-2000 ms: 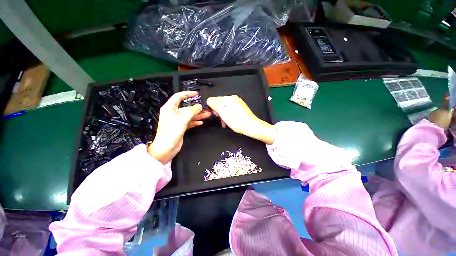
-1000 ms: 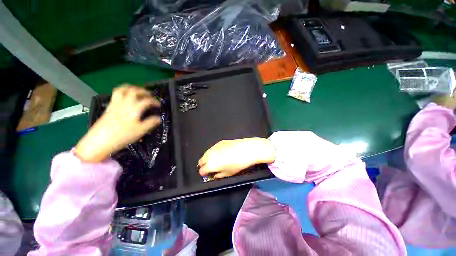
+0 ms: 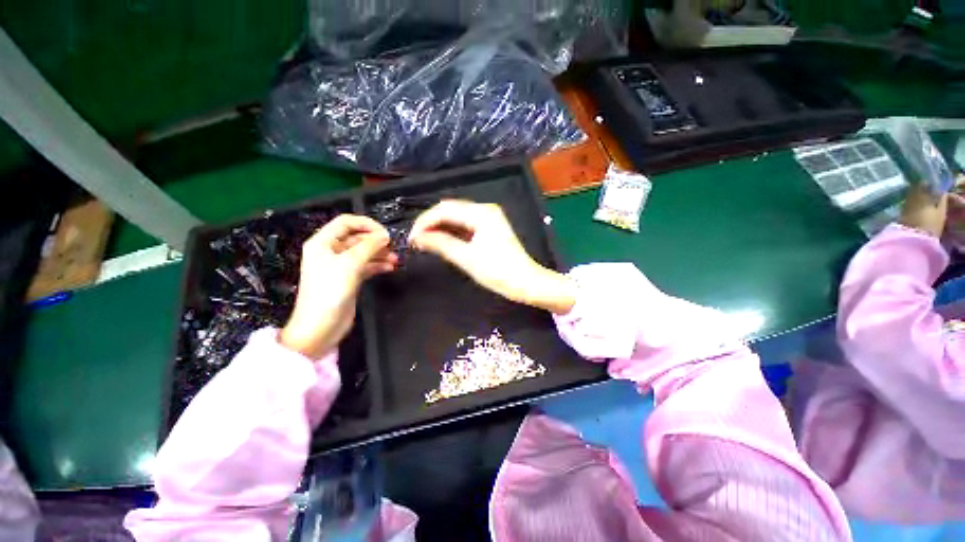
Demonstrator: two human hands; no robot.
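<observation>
A black divided tray lies in front of me. Glossy black plastic parts fill its left compartment. A pale pile of tiny inserts sits at the near end of the right compartment. A few finished black parts lie at its far left corner. My left hand is over the divider, its fingertips pinching a small black plastic part. My right hand meets it from the right, fingertips at the part's end. Any insert between the fingertips is too small to tell.
A large plastic bag of black parts lies behind the tray on an orange-brown board. A small zip bag is right of it. A black case stands far right. A neighbouring person's pink sleeve and clear gridded sheets are at right.
My left hand has moved from the left heap to the divider with a black part. My right hand has left the insert pile and moved up to meet it.
</observation>
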